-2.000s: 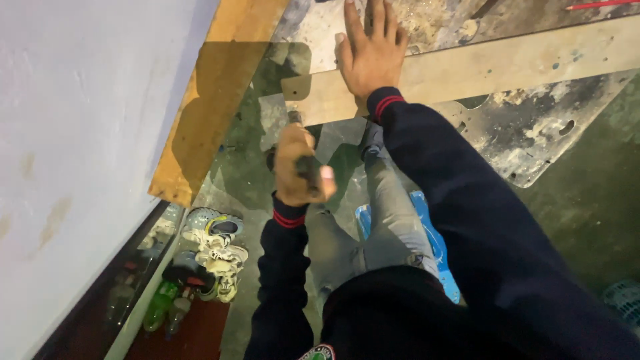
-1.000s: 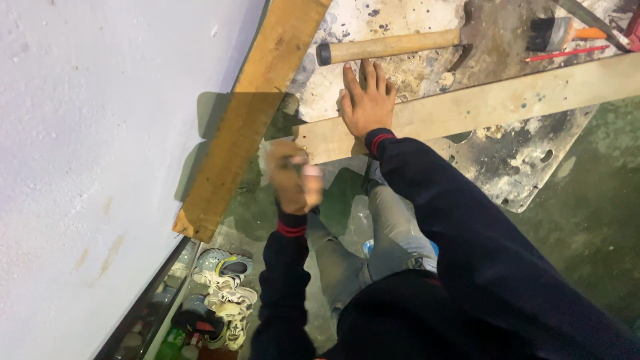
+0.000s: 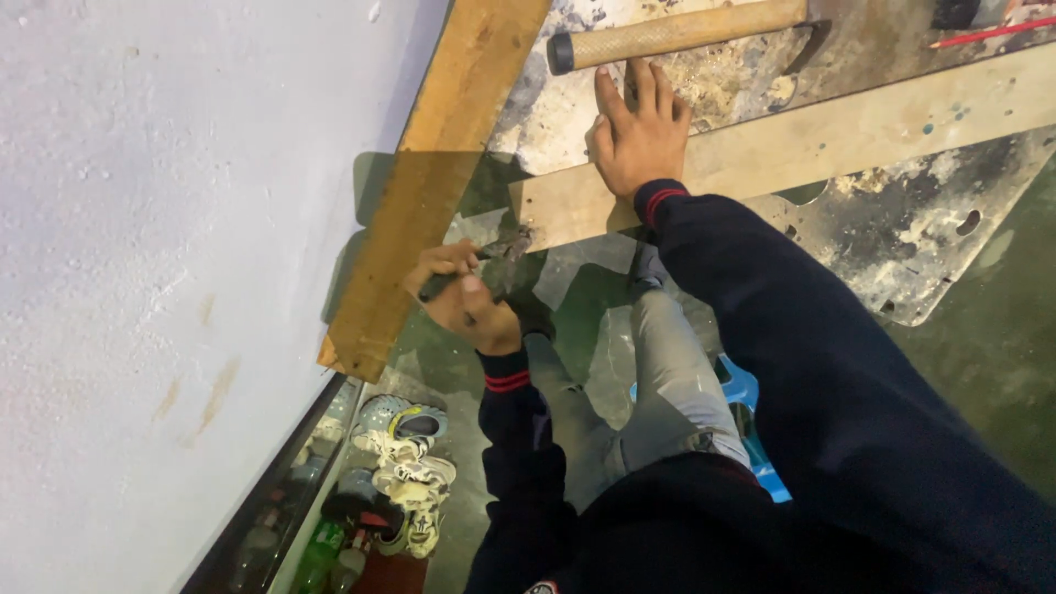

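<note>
My right hand (image 3: pixel 643 136) lies palm down across a long pale wooden board (image 3: pixel 825 136), its fingers reaching past the far edge towards a hammer (image 3: pixel 685 35). That hammer has a wooden handle with a black end cap. At the board's left end, my left hand (image 3: pixel 462 293) is closed on a dark-handled hand tool (image 3: pixel 437 286), possibly pliers. The tool's metal end is blurred and close to the board's corner; whether it touches is hard to tell. Small dark holes or nails mark the board near that end.
A paint-stained work surface (image 3: pixel 932 239) lies under the board. An orange-brown plank (image 3: pixel 429 181) stands along the pale wall (image 3: pixel 181 206). Shoes (image 3: pixel 417 483) and bottles (image 3: pixel 326 540) are at lower left. A red pencil (image 3: pixel 990 35) lies upper right. A blue plastic stool (image 3: pixel 742 392) is beside my legs.
My left hand has shifted left from the board's end, with the tool in it. My right hand stays on the board. The view has shifted, bringing the hammer into sight.
</note>
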